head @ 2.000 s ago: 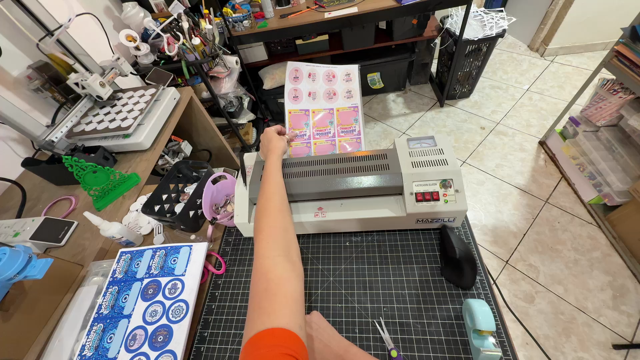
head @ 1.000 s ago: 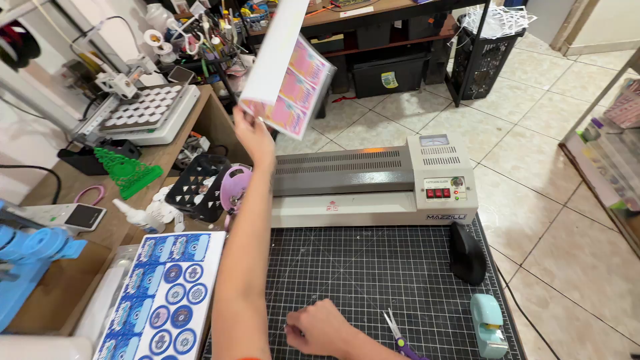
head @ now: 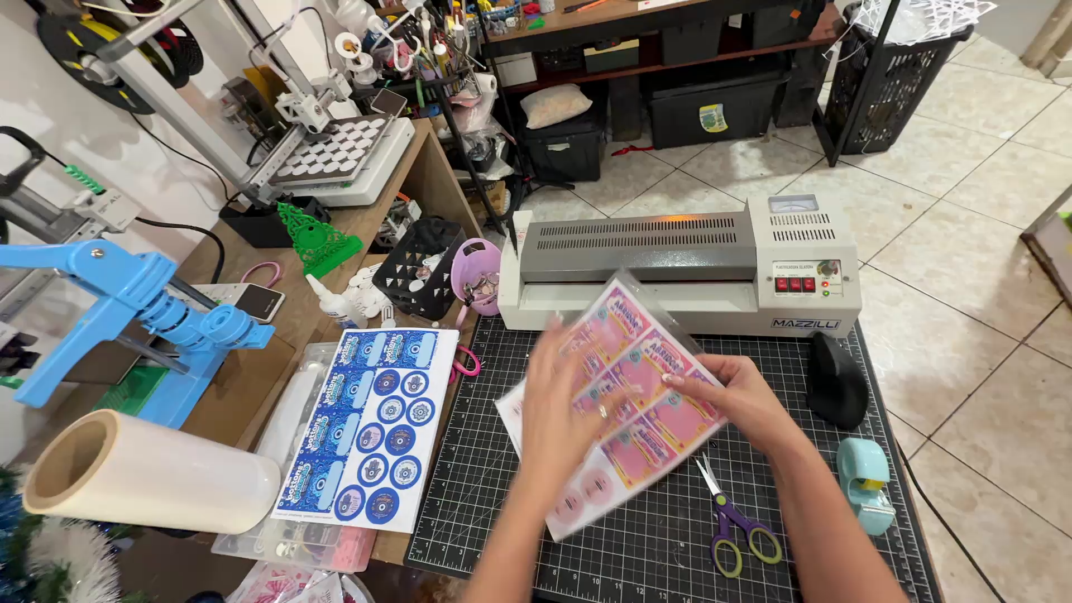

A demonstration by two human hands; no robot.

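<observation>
My right hand [head: 741,398] pinches the right edge of a pink printed sheet with a clear glossy margin [head: 645,385]. Blurred, my left hand [head: 565,402] lies over the sheet's left part; whether its fingers grip it I cannot tell. Part of another white sheet [head: 512,414] shows behind at the left. Both are above the black gridded cutting mat [head: 670,553], in front of the laminator [head: 636,251]. Scissors with purple and green handles [head: 737,532] lie open on the mat, near my right forearm.
Blue printed sheets [head: 394,427] and a large roll of film [head: 159,473] are at the left, beside a blue press [head: 142,310]. A black computer mouse [head: 837,381] and a mint tape dispenser [head: 867,486] stand at the mat's right. A black basket [head: 423,268] sits left of the laminator.
The pink sheet has come from behind the laminator, up and over it, to the front above the mat. My right hand, lower over the mat before, now holds its edge.
</observation>
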